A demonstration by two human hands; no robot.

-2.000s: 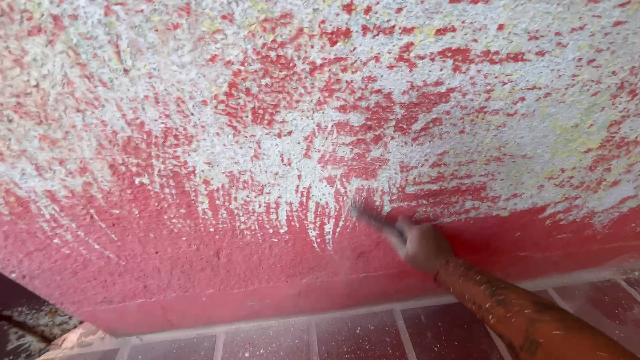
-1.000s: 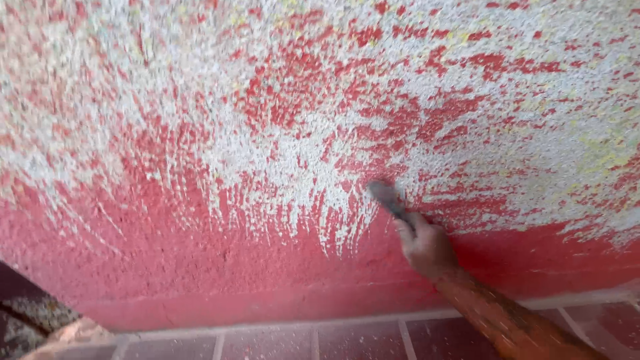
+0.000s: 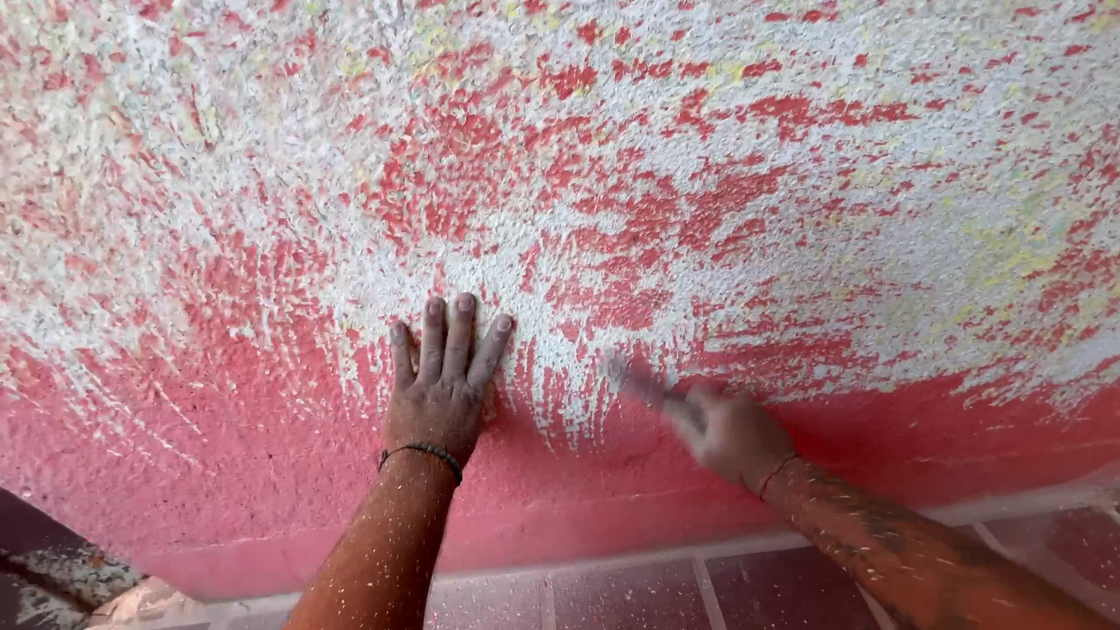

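Note:
My right hand (image 3: pixel 731 433) grips the handle of a scraper-like hand tool (image 3: pixel 637 380), blurred by motion, its tip at the lower edge of the whitish patch. My left hand (image 3: pixel 442 389) lies flat on the wall to the left of the tool, fingers spread and pointing up, with nothing in it. The rough wall (image 3: pixel 612 236) shows red paint broken by large white and yellowish areas, with streaked scrape marks around the tool. Pale flecks cover both forearms. Whether the blade touches the wall cannot be told.
Dark red floor tiles (image 3: pixel 630 595) with light joints and scattered pale flecks run along the foot of the wall. At the lower left stands a dark object (image 3: pixel 66 569) with a worn, flaking surface, beside the wall's corner.
My left hand has come into view and now rests on the wall. My right hand still holds the tool near the same streaked area.

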